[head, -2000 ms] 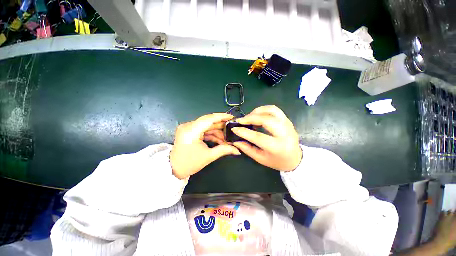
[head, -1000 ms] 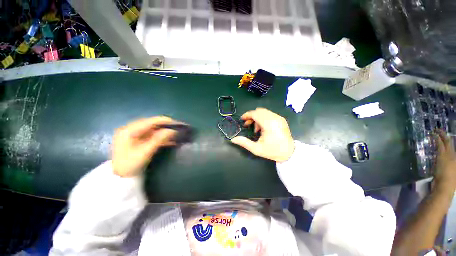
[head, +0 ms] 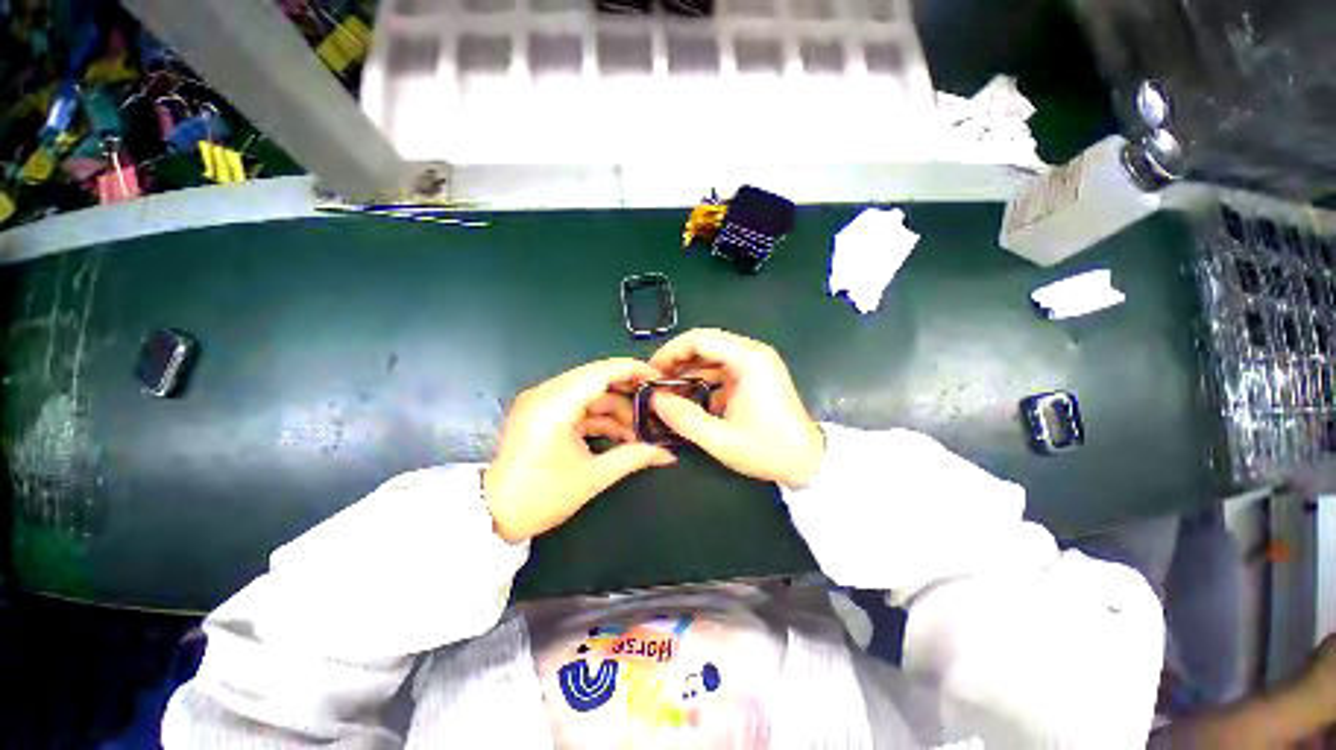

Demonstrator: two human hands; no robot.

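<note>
My left hand (head: 576, 450) and my right hand (head: 744, 406) meet in front of me and both hold one watch frame (head: 642, 416). Its middle is partly hidden by my right fingers, so I cannot tell what is inside it. A second watch frame (head: 648, 305), an open ring, lies flat just beyond my hands. A module stack (head: 755, 227) with an orange flex cable (head: 705, 221) sits near the rail. An assembled watch head (head: 167, 362) lies far left. Another square watch part (head: 1052, 422), dark with a silver inner outline, lies at the right.
White paper pieces (head: 872, 258) lie right of the stack. A white bottle (head: 1081, 201) leans at the right by the rail (head: 557, 186). Behind the rail are a parts tray (head: 645, 132) and binder clips (head: 117, 179). Clear blister trays (head: 1278, 344) and part of another person's arm (head: 1272, 721) are far right.
A watch head now lies at far left, where my left hand had moved with a dark piece. My hands have come together on the frame that lay nearest me. The other person's hand has withdrawn downward.
</note>
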